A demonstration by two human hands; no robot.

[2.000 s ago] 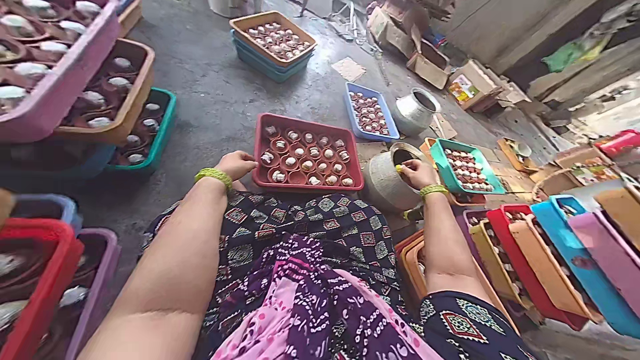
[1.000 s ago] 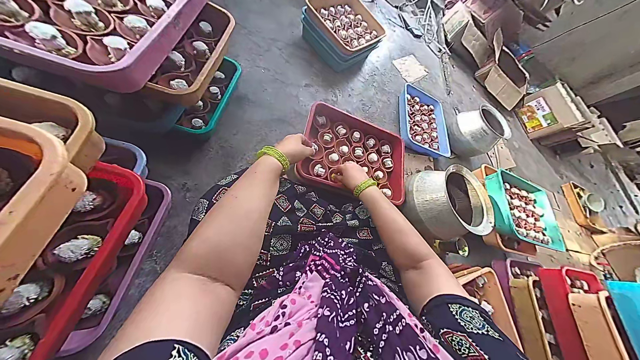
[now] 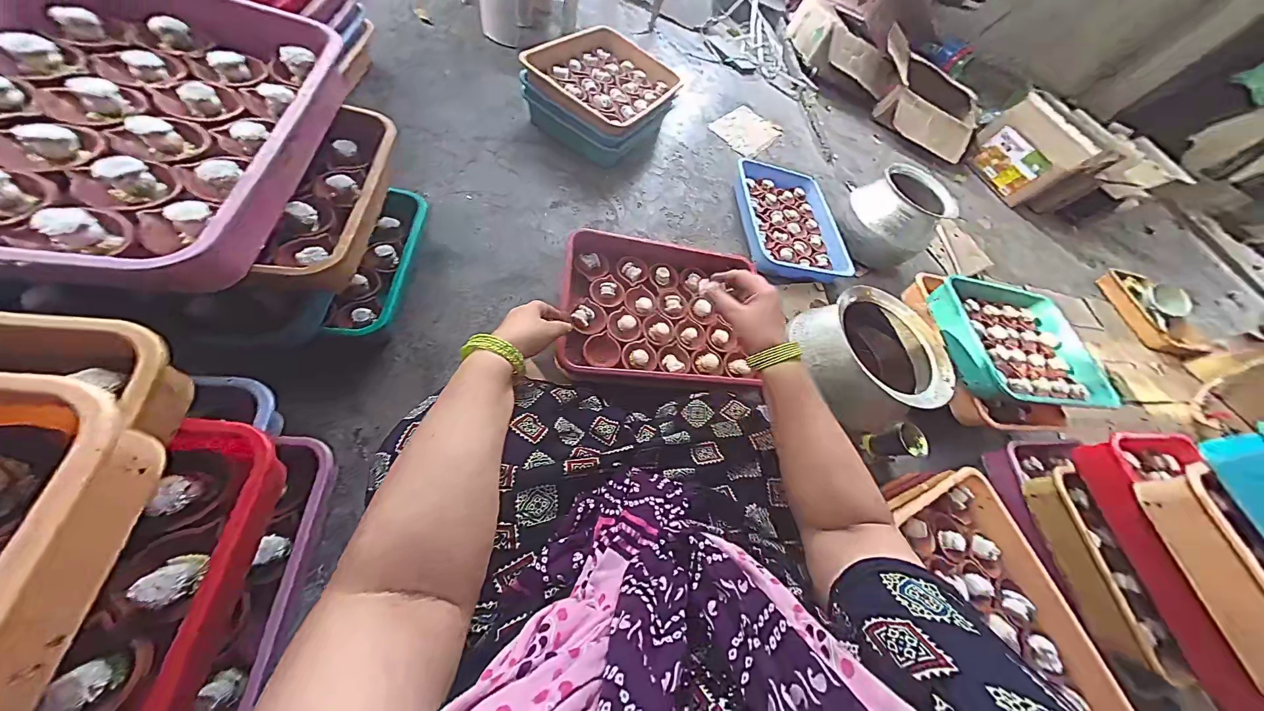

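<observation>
A red plastic tray (image 3: 657, 373) lies in front of my lap, filled with small clay cups that mostly hold whitish lumps. One clay cup (image 3: 601, 350) near the tray's lower left corner shows no lump. My left hand (image 3: 534, 327) is at the tray's left edge, fingertips by a cup with a whitish lump (image 3: 583, 316); whether it grips anything is unclear. My right hand (image 3: 748, 307) reaches over the tray's right side, its fingertips at a lump in an upper right cup. Beside my right wrist stands a metal pot (image 3: 825, 360) with dark contents.
Stacked trays of cups rise at the left, topped by a purple tray (image 3: 222, 232). A blue tray (image 3: 743, 222), a second metal pot (image 3: 869, 222), a teal tray (image 3: 953, 336) and leaning trays stand right. Farther off are a tan tray (image 3: 632, 123) on teal ones and cardboard boxes (image 3: 923, 114).
My right hand has moved from the pot's mouth to the tray's lower middle, then to its upper right. My left hand has shifted down along the tray's left side since a second ago.
</observation>
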